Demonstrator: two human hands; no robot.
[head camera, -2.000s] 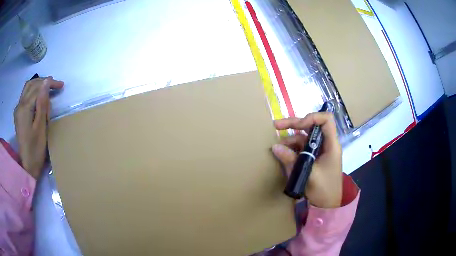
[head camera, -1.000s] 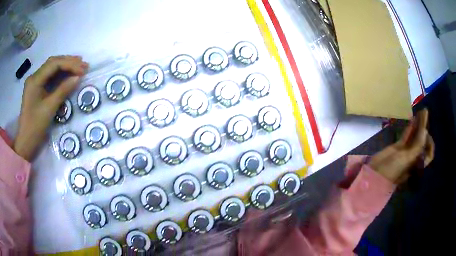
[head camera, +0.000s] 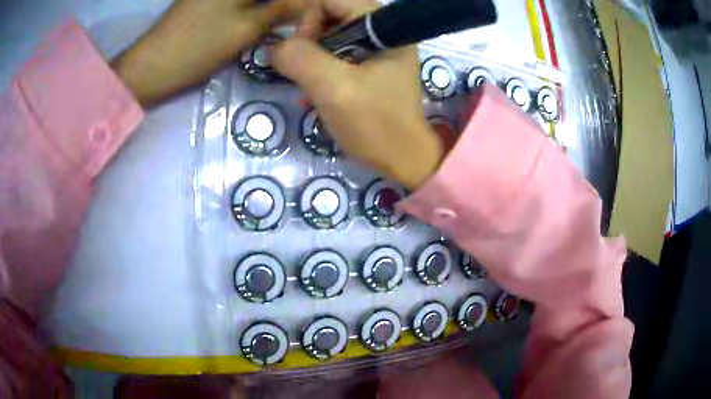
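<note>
The clear plastic tray (head camera: 214, 234) lies in front of me with rows of round units (head camera: 323, 202), each with a dark rim, white ring and silver-grey centre. My right hand (head camera: 366, 109) holds a thick black marker pen (head camera: 436, 22) over the tray's far left part. The pen's barrel points up to the right; its tip end is hidden by my fingers. My left hand (head camera: 206, 43) reaches in from the left at the far left corner of the tray, close to my right fingers. Its fingertips are partly hidden, so its grip cannot be told.
A brown cardboard sheet (head camera: 643, 140) lies at the right beside a shiny clear tray edge (head camera: 588, 101). Yellow and red tape lines (head camera: 550, 35) run between the trays. A yellow strip (head camera: 148, 363) runs along the table's front edge.
The cardboard over the near tray has gone, uncovering the round units. My right hand has come back from the right side to the tray's far left. The view has shifted and sits closer.
</note>
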